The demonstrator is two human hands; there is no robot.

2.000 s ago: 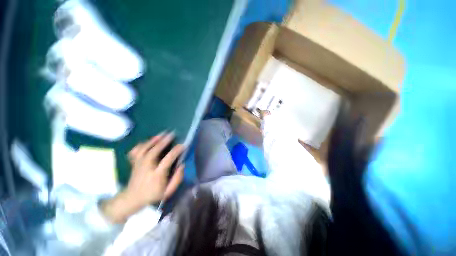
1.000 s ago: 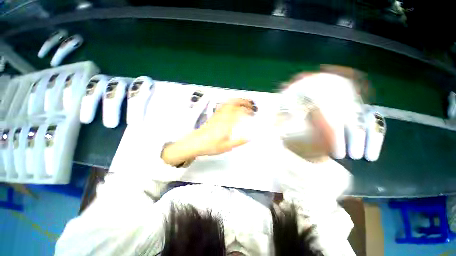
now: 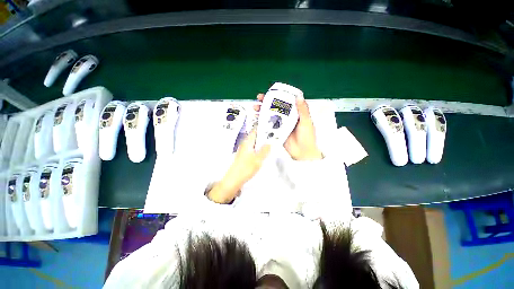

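A white handset [image 3: 277, 115] is held up between both hands over the white work sheet [image 3: 186, 180], wide head up, its gold-brown panel and dark display facing the camera. My left hand [image 3: 246, 163] grips its lower left side near the handle. My right hand [image 3: 305, 135] grips its right side, with fingertips also showing behind its upper left edge. Another handset [image 3: 233, 120] lies on the sheet just left of the held one, its lower part partly hidden by my left hand.
A blister tray [image 3: 87, 192] with several handsets stands at left. Three handsets [image 3: 135, 132] lie beside it, three more [image 3: 415, 135] at right. Two [image 3: 81, 73] lie on the green belt [image 3: 225, 62]. A small pale sheet [image 3: 351, 148] touches the work sheet's right edge. A carton [image 3: 410, 240] stands below.
The view has swung from the floor carton back to the bench. The blurred white object at my right hand is gone from there; a handset now shows clearly between both hands.
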